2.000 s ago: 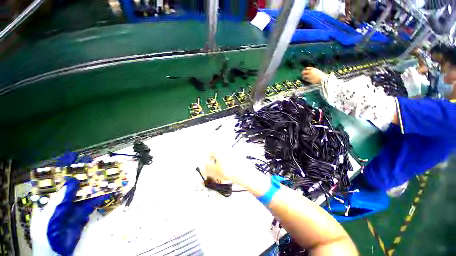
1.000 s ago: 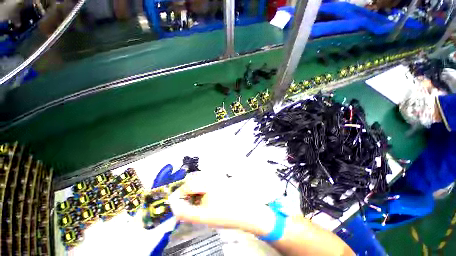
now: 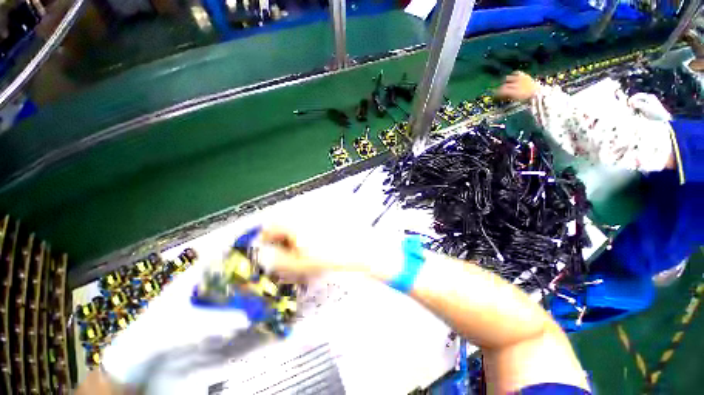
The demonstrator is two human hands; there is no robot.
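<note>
My left hand point(image 3: 231, 302), in a white and blue glove, is blurred at the lower left and holds a board panel point(image 3: 245, 270) with yellow-topped parts. My right hand point(image 3: 284, 253), with a blue wristband point(image 3: 409, 264), is at the upper right side of this panel. The fingers overlap the panel's edge, and blur hides whether they grip it. A group of joined boards point(image 3: 117, 299) lies on the white bench at the left.
A large black cable pile point(image 3: 494, 202) lies right of my hands. Single boards point(image 3: 364, 145) line the near edge of the green conveyor belt point(image 3: 231, 154). A metal post point(image 3: 441, 69) stands by it. Stacked board trays point(image 3: 31, 308) are far left. Another person's hand point(image 3: 519, 86) reaches over the belt.
The panel in my left hand is raised and tilted, and both hands have moved slightly up. The black lead near my left hand no longer shows. The other person's hand has reached to the belt.
</note>
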